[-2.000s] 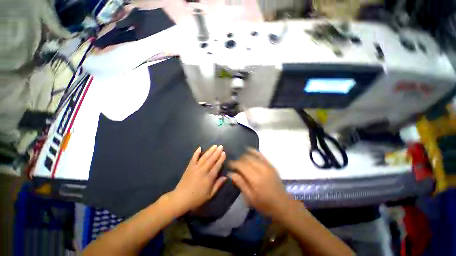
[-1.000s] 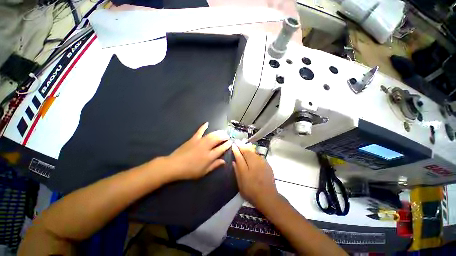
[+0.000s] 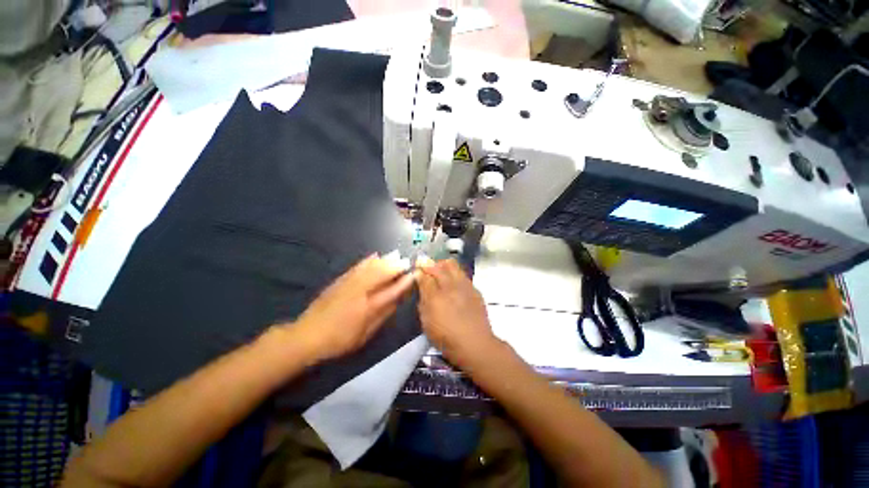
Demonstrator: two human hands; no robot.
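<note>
A large dark fabric panel (image 3: 238,219) lies on the sewing machine table, its right edge at the needle area. A light fabric piece (image 3: 367,405) hangs over the table's front edge below my hands. My left hand (image 3: 357,300) rests on the panel, its fingertips at the cloth edge just in front of the presser foot (image 3: 419,229). My right hand (image 3: 453,305) is beside it, fingertips together on the cloth edge and nearly touching the left ones. The cloth between the fingertips is mostly hidden. The white sewing machine (image 3: 562,124) stands behind and right.
Black-handled scissors (image 3: 610,315) lie right of the needle. Small yellow-handled snips (image 3: 719,353), a red item (image 3: 765,357) and a yellow packet (image 3: 815,348) are farther right. A ruler (image 3: 648,396) runs along the front edge. More light fabric (image 3: 214,71) lies behind the panel.
The view has shifted. Since the earliest frame, both hands have moved up to the presser foot and come together. The dark panel has turned, and the light piece now hangs lower at the front.
</note>
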